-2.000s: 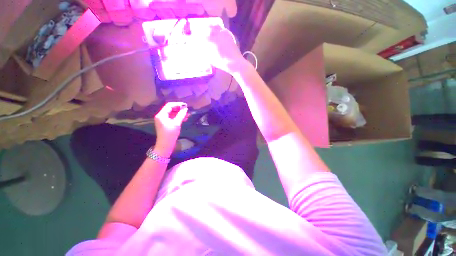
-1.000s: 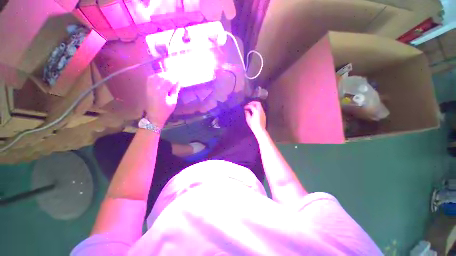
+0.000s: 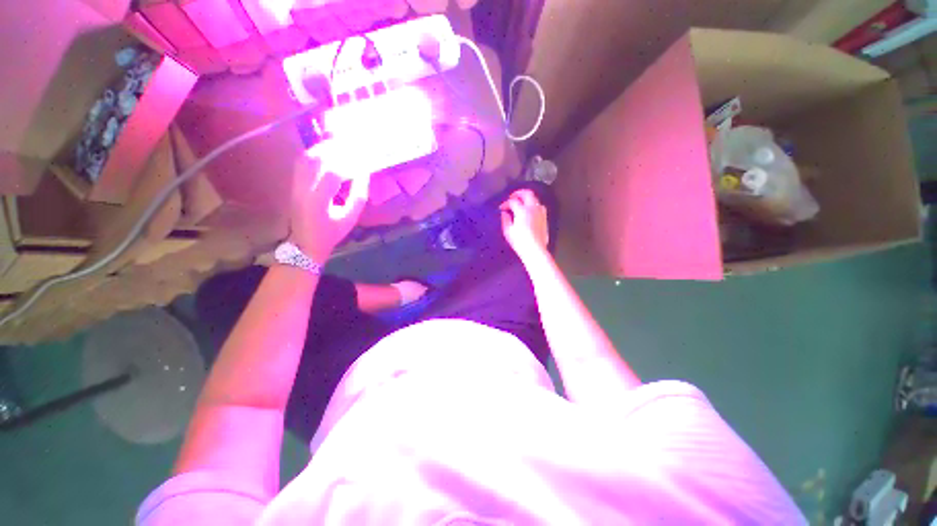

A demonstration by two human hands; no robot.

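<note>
A power box (image 3: 385, 134) glares white-pink in front of me, its surface mostly lost in the light. A white power strip (image 3: 411, 46) with round dark plugs lies just behind it. My left hand (image 3: 327, 195) is at the box's near left corner, fingers bent; glare hides whether it holds anything. My right hand (image 3: 522, 218) rests over my right thigh with its fingers curled; I cannot tell if anything is in it.
An open carton of small white-silver pieces (image 3: 111, 113) stands at the left, with a grey cable (image 3: 154, 202) passing by. A large open carton (image 3: 658, 195) at the right holds a clear bag (image 3: 760, 175). A white cord (image 3: 526, 108) loops right of the strip. A round stand base (image 3: 144, 375) is on the floor.
My right hand has left the lit box and lies over my thigh. My left hand has moved up from near my lap to the box. The view has shifted slightly.
</note>
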